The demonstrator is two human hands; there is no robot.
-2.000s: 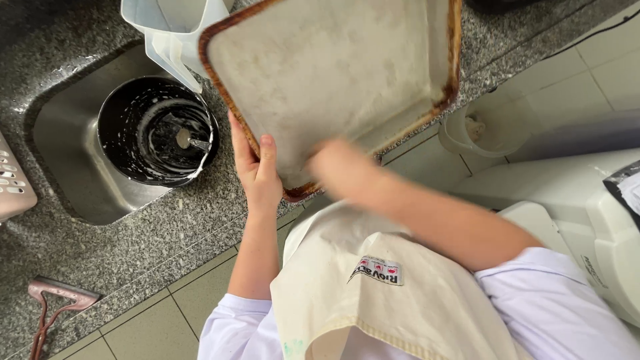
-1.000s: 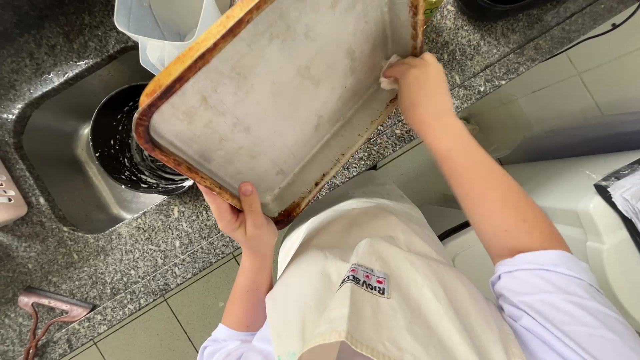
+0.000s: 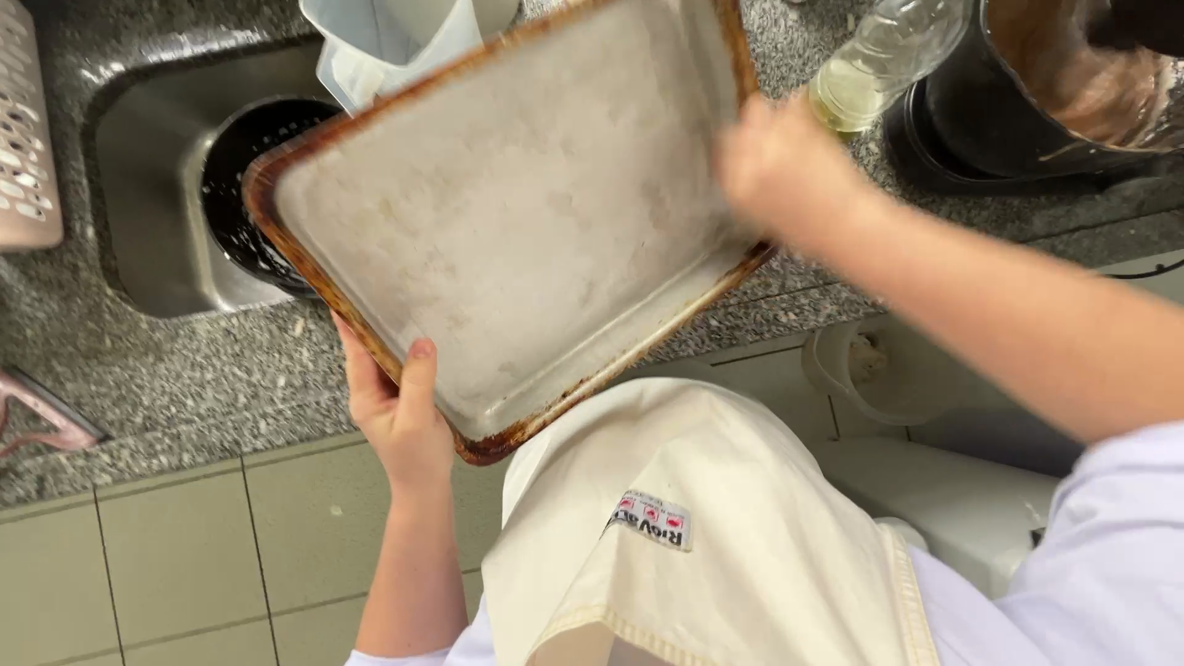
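A rectangular metal baking tray point(image 3: 518, 213) with a browned, stained rim is tilted in front of me. My left hand point(image 3: 402, 407) grips its lower left edge, thumb on the inside and fingers underneath. My right hand point(image 3: 786, 166), blurred by motion, is closed at the tray's right side wall; whatever lies inside its fingers is hidden now. Just beyond that hand a clear plastic bottle point(image 3: 888, 60) with some yellowish liquid leans over the granite counter.
A steel sink point(image 3: 153, 199) holds a black pot point(image 3: 242, 199) with whitish residue. Behind the tray stands a translucent plastic jug point(image 3: 393, 42). At the right is a dark pot with brown mixture point(image 3: 1064, 83). A pink squeegee point(image 3: 51, 416) and perforated basket point(image 3: 23, 139) are at left.
My right hand has gone from the tray's lower edge to its right side, where a white wad showed in it one second ago. The left hand keeps its hold. The bottle and brown mixture have come into view.
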